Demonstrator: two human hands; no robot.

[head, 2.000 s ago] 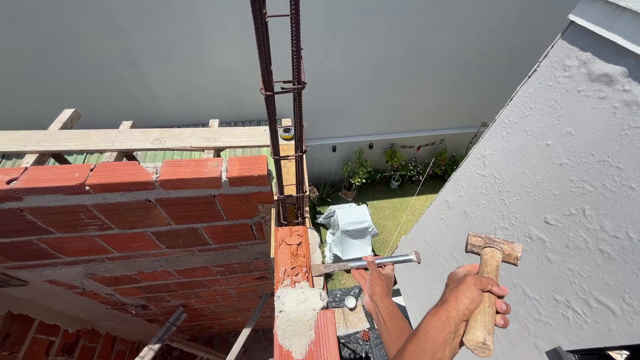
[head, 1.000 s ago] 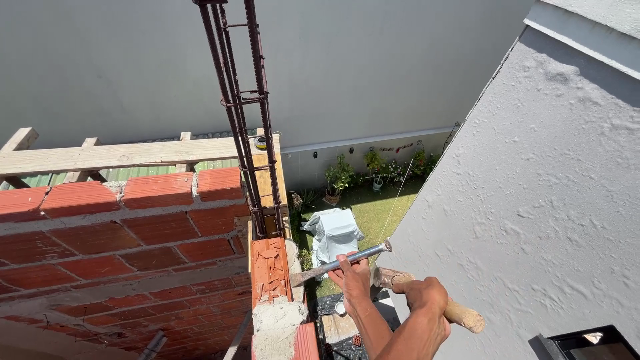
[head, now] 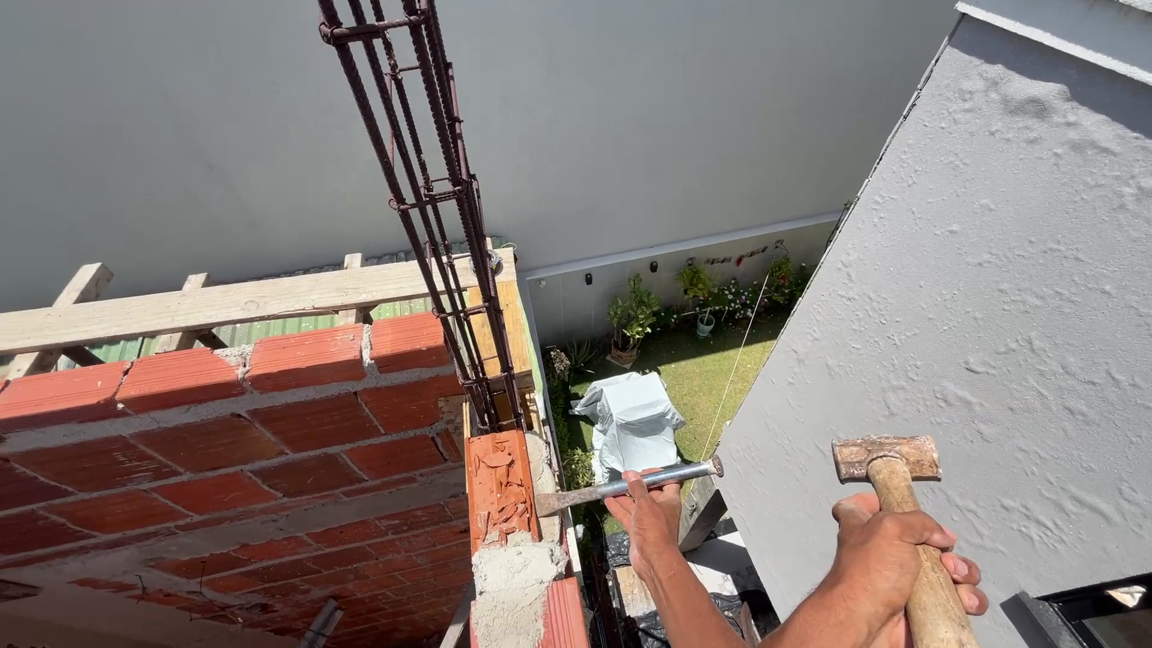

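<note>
My left hand (head: 650, 517) grips a steel cold chisel (head: 621, 486), held nearly level, its flat blade against the right side of the wall top. Beside the blade lies a hollow clay brick (head: 502, 486) with a broken, rough upper face and loose shards on it. Grey mortar (head: 517, 576) covers the wall just nearer to me. At the lower right my right hand (head: 900, 558) is closed around the wooden handle of a club hammer (head: 886, 457), whose head is raised apart from the chisel's struck end.
A rusty rebar cage (head: 432, 198) rises beyond the broken brick. At left runs another brick wall (head: 306, 360) with a timber beam (head: 225, 301) behind it. A rough grey sloping wall (head: 945, 315) stands at right. Far below are a lawn (head: 733, 387) and a covered object (head: 630, 418).
The hammer was raised two seconds ago, was down near the chisel's end one second ago, and is now back up and away from it. The chisel stays at the wall's right side.
</note>
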